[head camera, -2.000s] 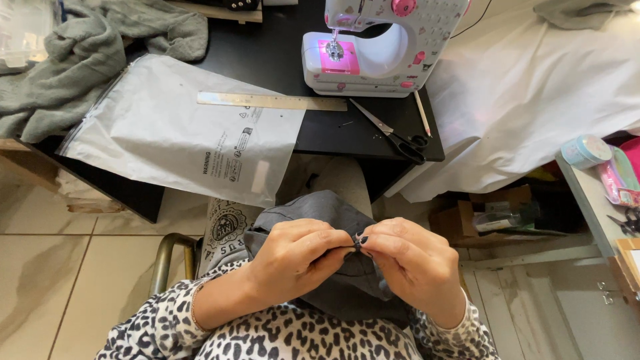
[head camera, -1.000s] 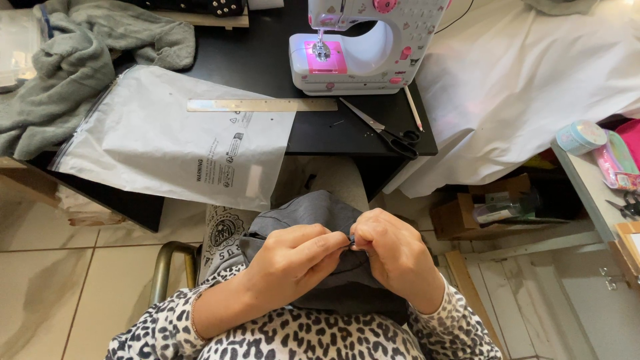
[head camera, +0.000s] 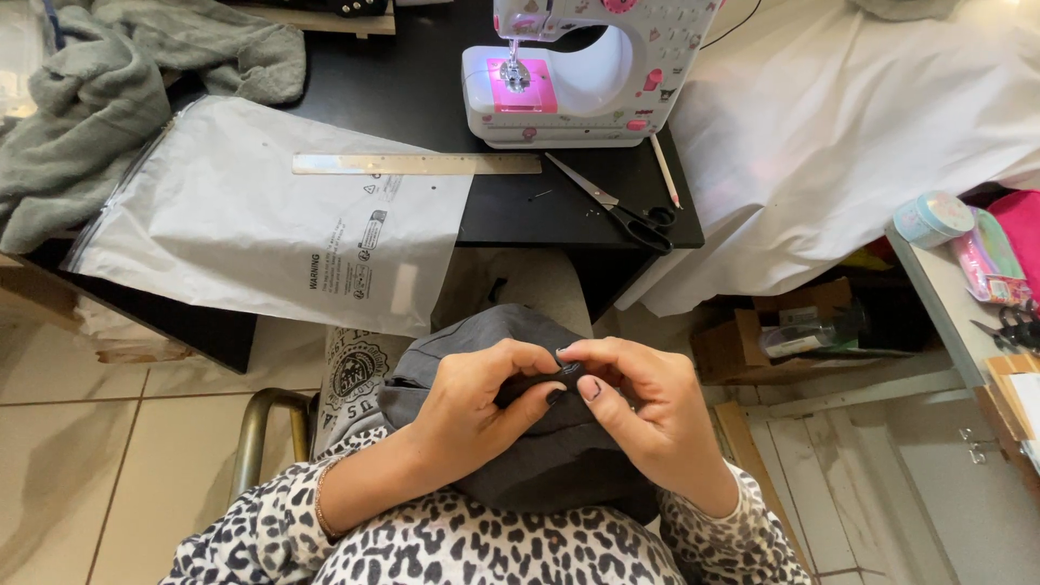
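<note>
Dark grey fabric (head camera: 520, 463) lies bunched on my lap. My left hand (head camera: 479, 406) pinches a fold of it between thumb and fingers. Close beside it, my right hand (head camera: 650, 406) has its thumb and fingertips on the same fold, where a small shiny spot shows between the hands; I cannot tell what it is. Beyond them, on the black table, a clear ruler (head camera: 414, 164) lies across a translucent plastic bag (head camera: 276, 211). Black-handled scissors (head camera: 613, 203) rest partly spread near the table's corner, with a thin pin or needle (head camera: 539, 195) to their left.
A white and pink sewing machine (head camera: 569, 89) stands lit at the table's back, a pencil (head camera: 665, 171) by its right side. Grey-green fleece (head camera: 89, 114) is heaped at left. White cloth (head camera: 812, 154) drapes at right, near a side table (head camera: 934, 284) holding a round tin (head camera: 933, 219). A metal chair arm (head camera: 260, 439) is beside me.
Both hands stay at the fabric. The fingers of my right hand have shifted on the fold, and its thumb now shows in front.
</note>
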